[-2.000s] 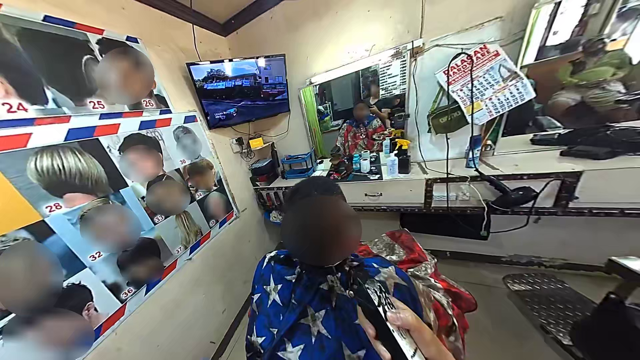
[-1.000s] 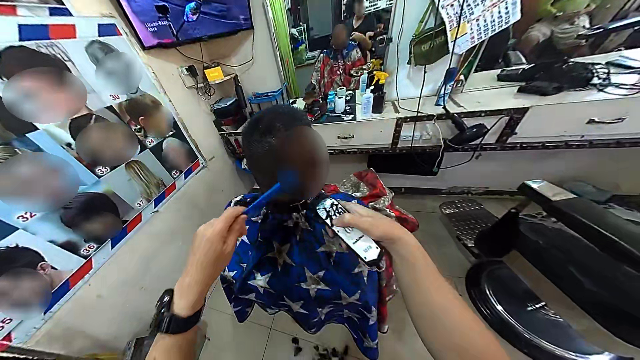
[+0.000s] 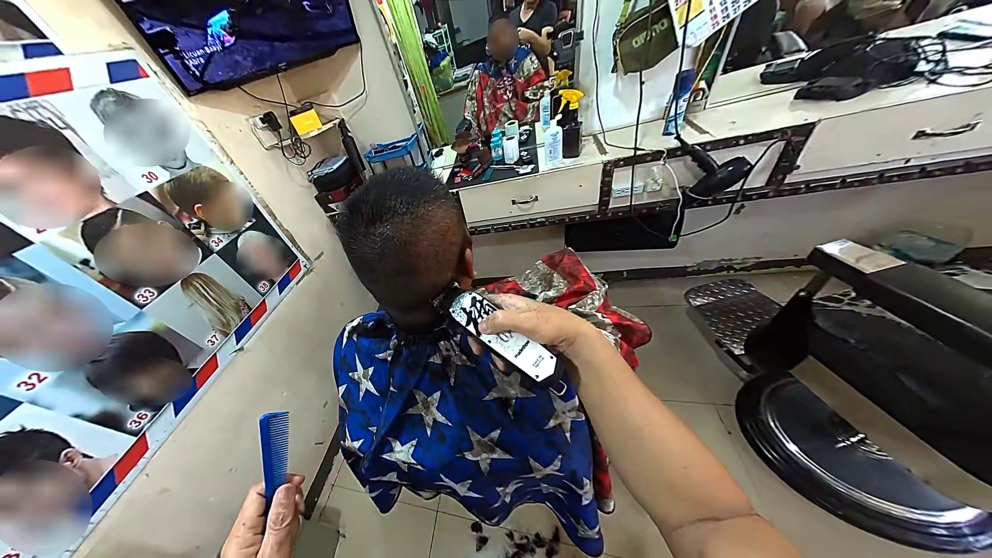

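Note:
My right hand [image 3: 535, 329] holds a white and black hair clipper [image 3: 504, 335], its blade end at the lower side of the head of a seated person [image 3: 403, 240]. Whether the blade touches the hair cannot be told. That person has short dark hair and wears a blue barber cape with white stars [image 3: 480, 442], with a red part spreading to the right. Low on the left, apart from the person, my left hand [image 3: 267, 519] grips a blue plastic comb [image 3: 274, 453], teeth facing right.
A hairstyle poster [image 3: 155, 310] covers the left wall. Ahead stands a counter with drawers [image 3: 535, 198], spray bottles [image 3: 571, 128] and a hanging hair dryer [image 3: 717, 174] below a mirror. A barber chair [image 3: 852, 457] is at the right. Cut hair [image 3: 519, 542] lies on the floor.
My left hand with the comb has moved from beside the person's head down to the left. The clipper in my right hand is now at the head's lower side.

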